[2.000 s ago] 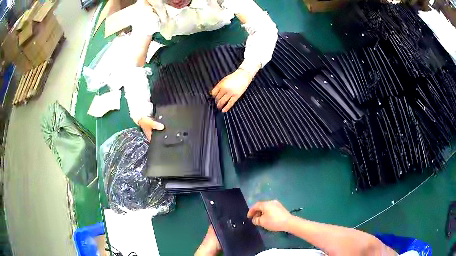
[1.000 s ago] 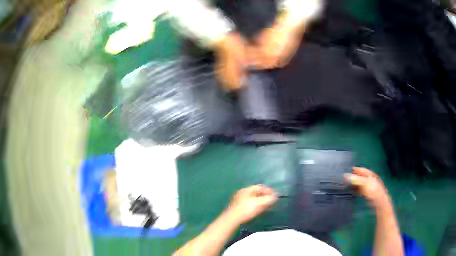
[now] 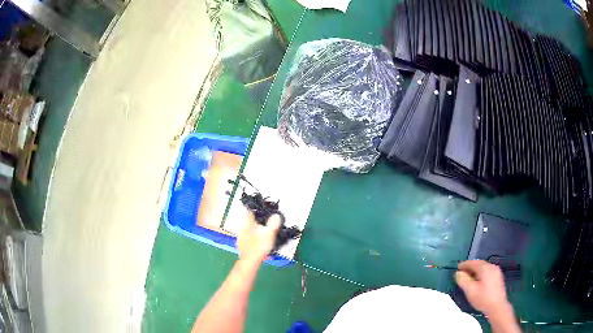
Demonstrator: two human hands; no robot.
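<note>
My left hand (image 3: pixel 258 235) is at the black cable bundle (image 3: pixel 263 207) on the white sheet (image 3: pixel 286 179) at the bench edge; its fingers touch the bundle, and whether it grips a cable is hidden. My right hand (image 3: pixel 481 283) is closed on a thin cable (image 3: pixel 443 267), whose reddish end points left. A single black panel (image 3: pixel 495 239) lies flat on the green mat beneath and behind my right hand, with a small light dot near its upper left corner.
A shiny clear bag (image 3: pixel 339 97) with dark contents lies beyond the sheet. Black panels (image 3: pixel 520 123) stand in fanned rows at the right, some leaning loosely. A blue crate (image 3: pixel 184 188) is below the bench edge at left. A green sack (image 3: pixel 250 45) is farther off.
The view has swung left. My left hand has moved from beside the panel to the cable bundle. My right hand now shows a cable. The other person's arms are out of view.
</note>
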